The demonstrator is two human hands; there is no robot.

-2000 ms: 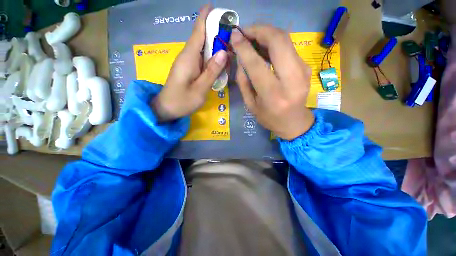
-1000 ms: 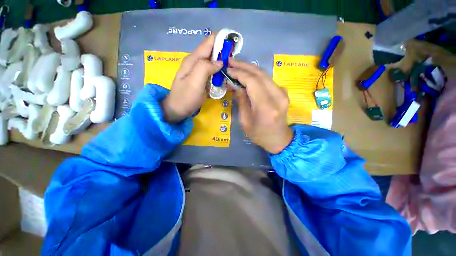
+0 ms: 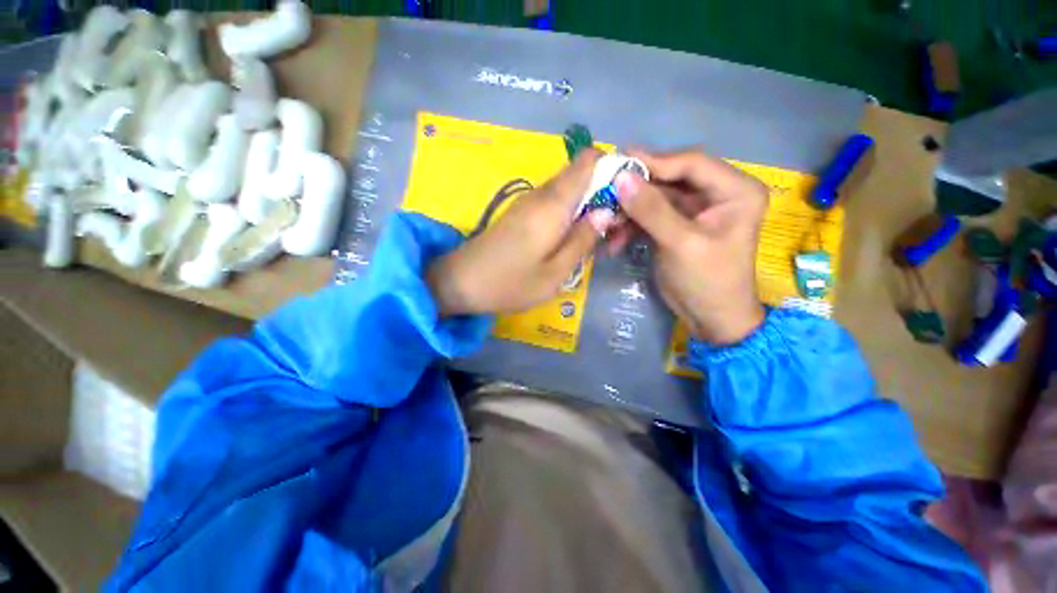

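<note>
My left hand (image 3: 516, 249) and my right hand (image 3: 705, 238) meet over the middle of the mat, both on one white plastic housing half (image 3: 612, 169). A bit of the blue battery (image 3: 604, 199) shows inside it between my fingers. My right thumb lies on the open side. The fingers hide most of the shell. A green circuit board (image 3: 577, 140) sticks out just above my left fingertips. The work mat (image 3: 464, 58) is a printed grey carton with yellow panels.
White housing halves (image 3: 197, 122) are heaped at left. A blue battery with a wired board (image 3: 843, 170) lies on the mat's right side. More battery assemblies (image 3: 997, 313) lie farther right on brown cardboard (image 3: 904, 405). An open carton (image 3: 46, 394) stands at lower left. A pink sleeve or cloth shows at lower right.
The shell in my hands has turned and tilted, and my fingers now cover most of it. The green board shows above my left fingers. The view has shifted and rotated.
</note>
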